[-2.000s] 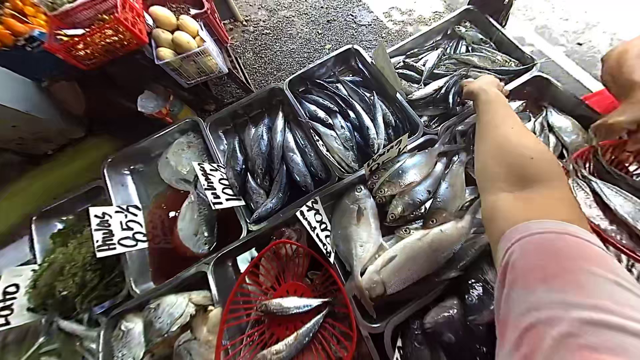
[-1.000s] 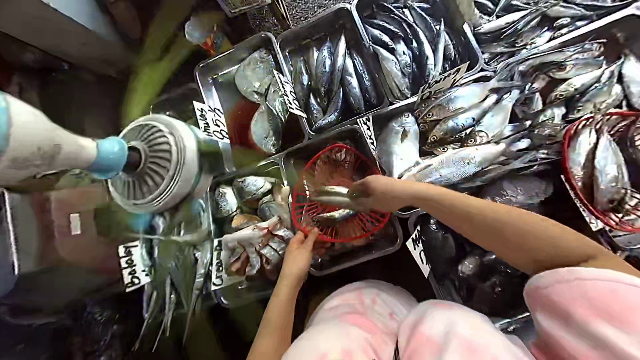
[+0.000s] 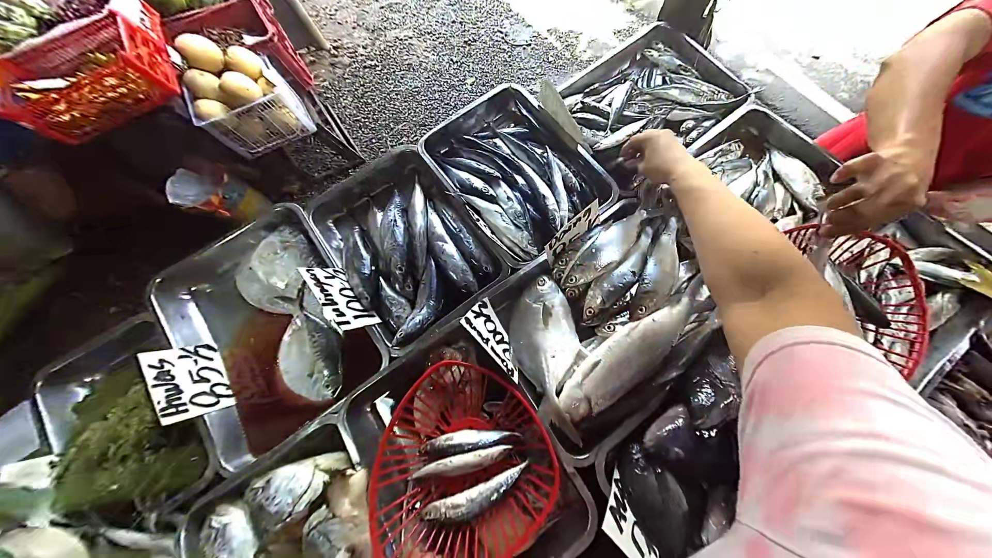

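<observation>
My right hand point(image 3: 655, 155) reaches over the near corner of a metal tray of small silvery fish point(image 3: 674, 85); its fingers touch or nearly touch the fish, and whether they grip one is unclear. My left hand is out of view. A red plastic basket point(image 3: 542, 473) with three small silver fish point(image 3: 473, 492) rests over a metal tray at the lower middle. Behind it lie trays of dark slender fish point(image 3: 395, 240) and striped silvery fish point(image 3: 515, 178). Larger silver fish point(image 3: 620, 349) lie under and beside my forearm.
Another person's hands point(image 3: 883, 186) are at a second red basket point(image 3: 922, 310) on the right. Handwritten price cards point(image 3: 186, 384) stand among the trays. A tray with flat round fish point(image 3: 306, 353) and one with green seaweed point(image 3: 128, 449) are at left; a white basket of potato-like produce point(image 3: 248, 124) stands behind.
My right hand was at the red basket one second ago and is now at the far tray. The basket shows three fish, where two showed two seconds ago. The view has swung.
</observation>
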